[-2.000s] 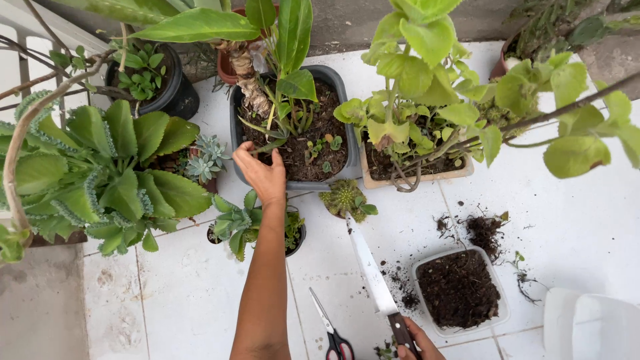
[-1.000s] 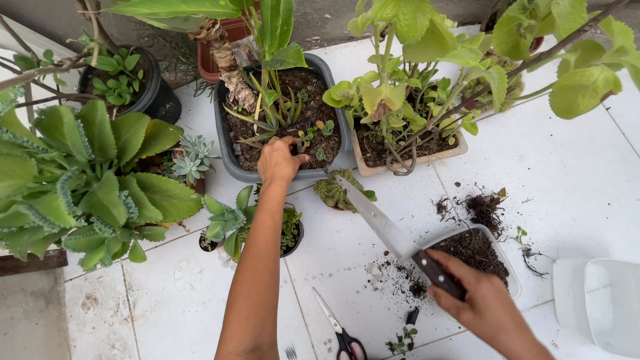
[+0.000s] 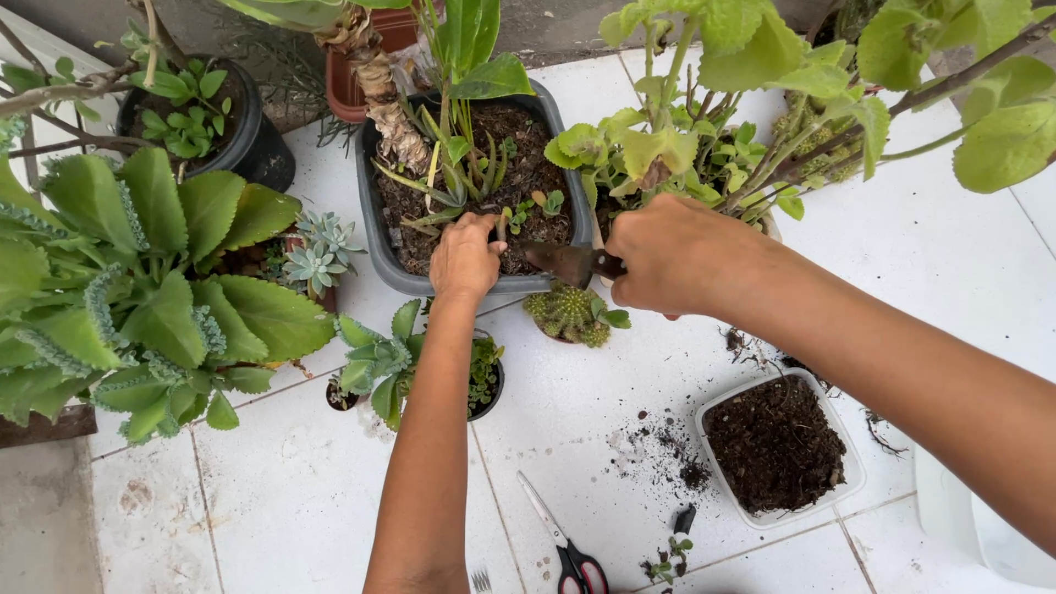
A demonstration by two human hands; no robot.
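Observation:
My left hand is over the front of a dark grey square planter, its fingers at a small stem in the soil. My right hand grips the dark handle of a knife, whose blade reaches over the planter's front right rim to the soil beside my left fingers. Small succulents and a thick-trunked leafy plant grow in this planter. A small round cactus stands just in front of its rim. Whether my left fingers pinch the stem is hard to tell.
Scissors lie on the white tiles, left of a plastic tub of soil with spilled soil beside it. Small potted succulents stand under my left forearm. A large leafy plant fills the left, and a broad-leaved plant overhangs the right.
My right hand has moved with the knife from near the soil tub up to the planter, and the blade now points left into it. My left hand remains at the planter's front.

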